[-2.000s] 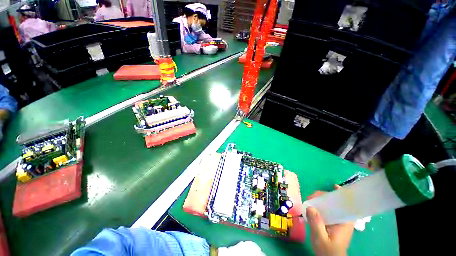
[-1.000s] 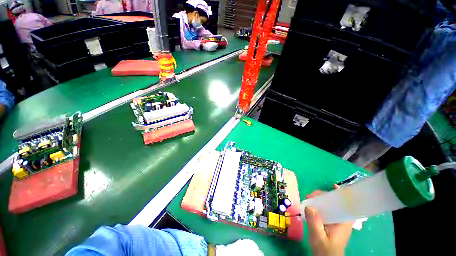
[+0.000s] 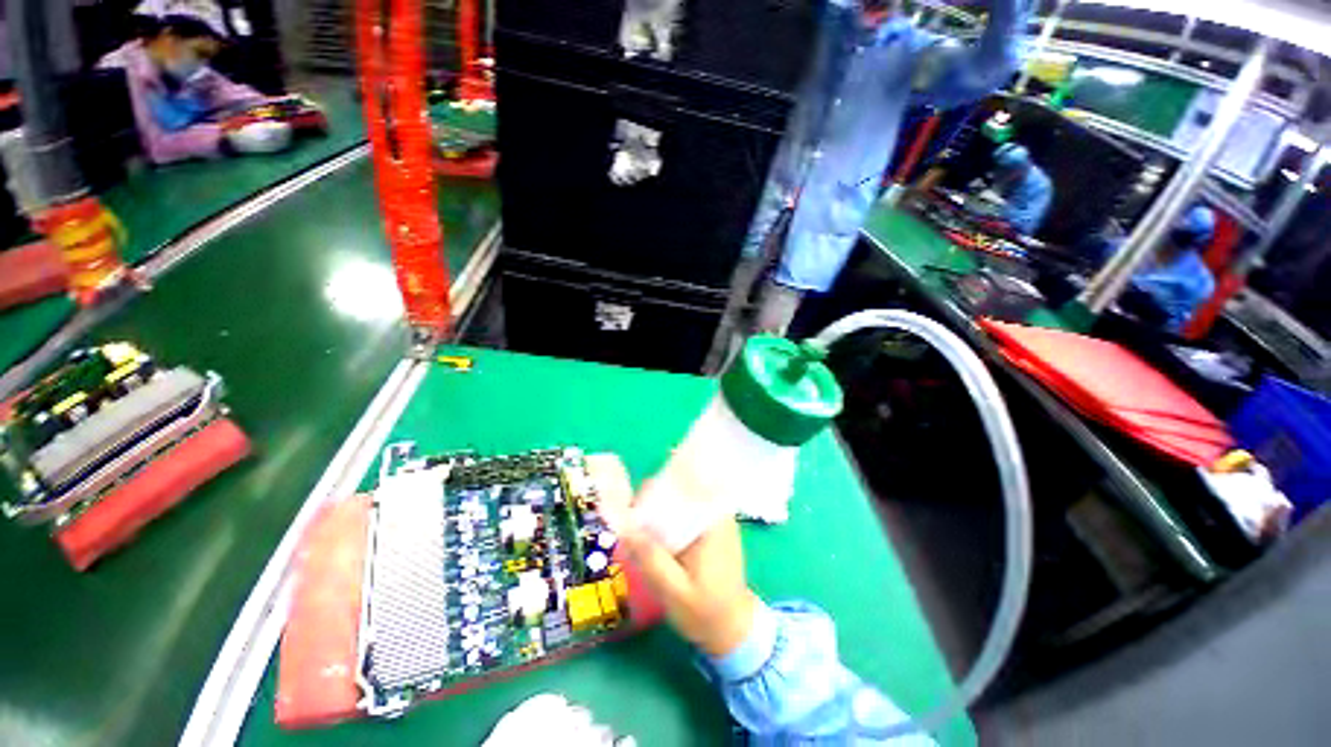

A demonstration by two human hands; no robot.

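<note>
A green circuit board (image 3: 496, 584) with a ribbed silver heatsink (image 3: 409, 577) lies on a red-pink foam pad (image 3: 321, 620). Yellow blocks (image 3: 594, 603) sit at its lower right corner. My bare right hand (image 3: 698, 581) is closed around the lower part of a translucent white syringe (image 3: 708, 474) with a green cap (image 3: 784, 388). The syringe leans up and to the right. Its tip is not clearly visible near the board's right edge. My left hand (image 3: 555, 722), in a white glove, is at the bottom, below the board, cut off by the picture's edge.
A clear hose (image 3: 1015, 496) arches from the cap down the right side. Stacked black crates (image 3: 628, 190) and a red-wrapped post (image 3: 402, 175) stand behind the bench. Another board (image 3: 117, 423) lies on the line at left. A person in blue (image 3: 839, 161) stands beyond the crates.
The view has turned to the right, so the board appears further left. The syringe stands more upright. The hose's full arch and my right sleeve now show. Less of my left arm is visible.
</note>
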